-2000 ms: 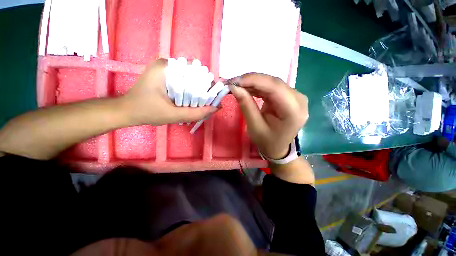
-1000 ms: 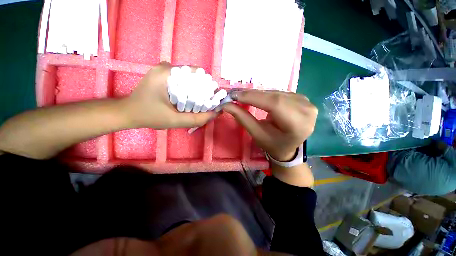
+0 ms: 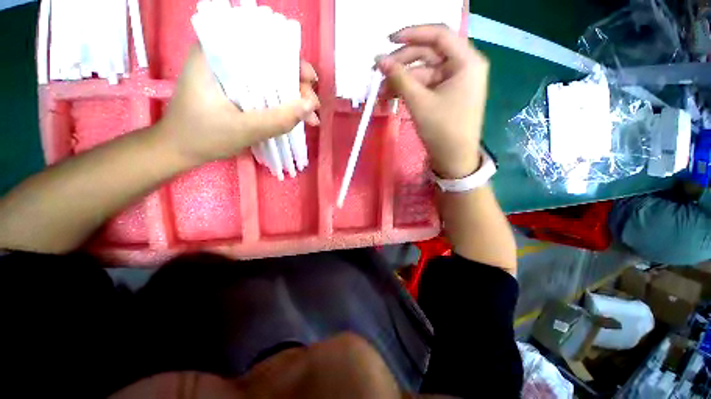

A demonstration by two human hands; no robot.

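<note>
My left hand (image 3: 210,117) is closed around a bunch of white sticks (image 3: 261,66), held above the middle of the pink foam tray (image 3: 248,204). The sticks slant, with their lower ends pointing toward my body. My right hand (image 3: 440,97) pinches one single white stick (image 3: 360,144) by its upper end between thumb and fingertips. This stick hangs over a near compartment, apart from the bunch. Laid white sticks (image 3: 87,39) fill the far left compartment. More laid sticks, overexposed into a white block (image 3: 360,47), lie in the far right compartment, partly behind my right hand.
On the green bench (image 3: 538,199) at the right lie a clear plastic bag (image 3: 530,144) with a white stack and a small white box (image 3: 668,142). A red stool (image 3: 565,226), a person's teal-clothed part (image 3: 663,227) and cartons (image 3: 670,296) are beyond the bench edge.
My right hand has moved up and away from the bunch, with one stick pulled free. My left hand has tilted the bunch so the sticks' lengths show. The view has shifted slightly.
</note>
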